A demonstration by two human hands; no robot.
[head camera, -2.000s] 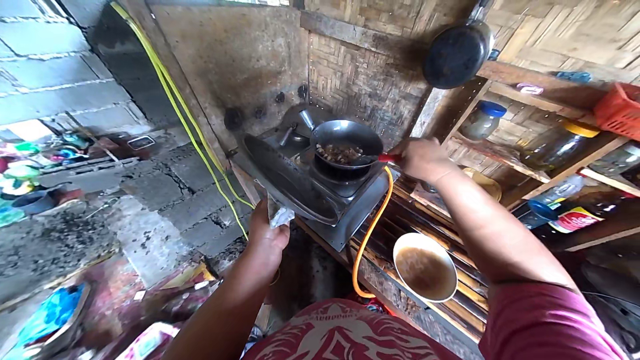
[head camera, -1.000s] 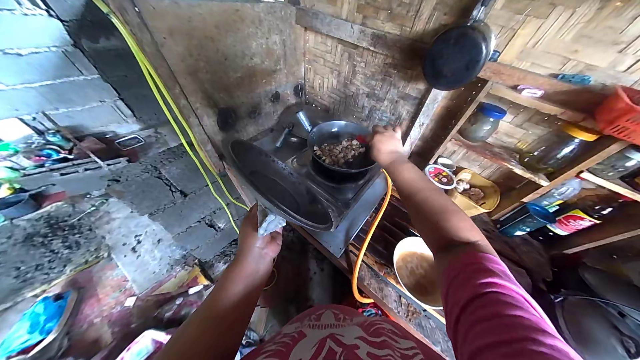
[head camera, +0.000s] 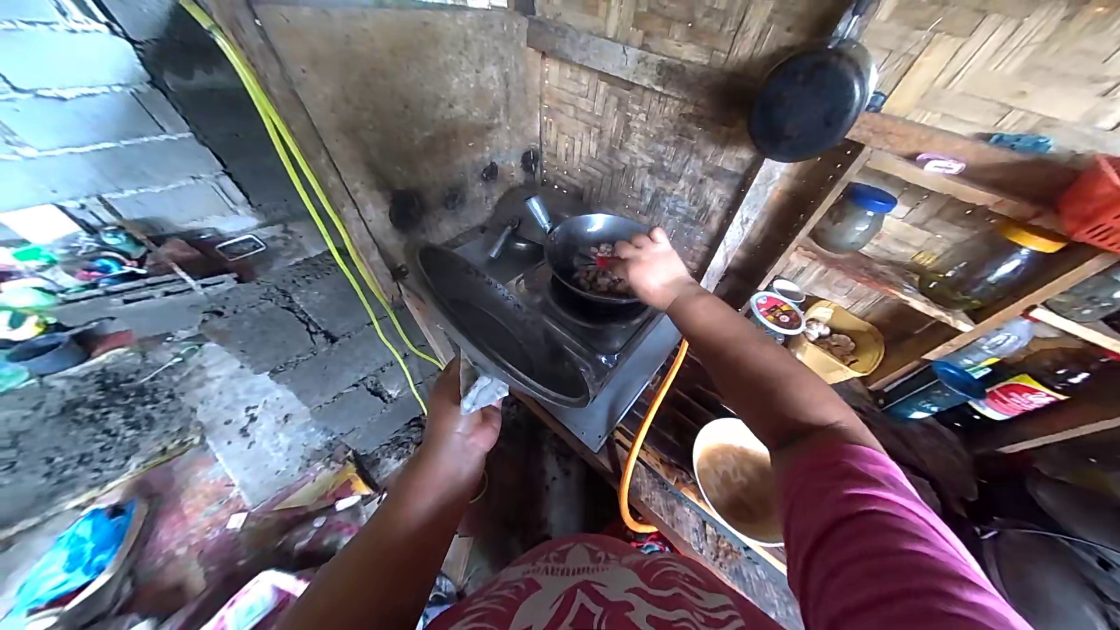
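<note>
My left hand [head camera: 464, 420] grips the rim of a large dark pan [head camera: 503, 328] through a folded pale cloth [head camera: 484, 393]; the pan is tilted over the left side of a gas stove [head camera: 604, 404]. With my right hand [head camera: 652, 267] I hold a red-handled utensil [head camera: 605, 260], its working end down in a small black wok [head camera: 591, 229]. Browned chopped pieces of food [head camera: 602, 281] lie in that wok, which sits on the right burner.
An orange gas hose [head camera: 646, 429] curves down from the stove, left of a bowl of brownish liquid [head camera: 738, 477]. A frying pan [head camera: 809, 101] hangs on the woven wall. Wooden shelves at right hold jars [head camera: 850, 219] and bottles. A yellow container [head camera: 844, 341] of food stands below.
My right hand has moved from beside the wok's right edge to over its food. My left hand still holds the large pan's rim.
</note>
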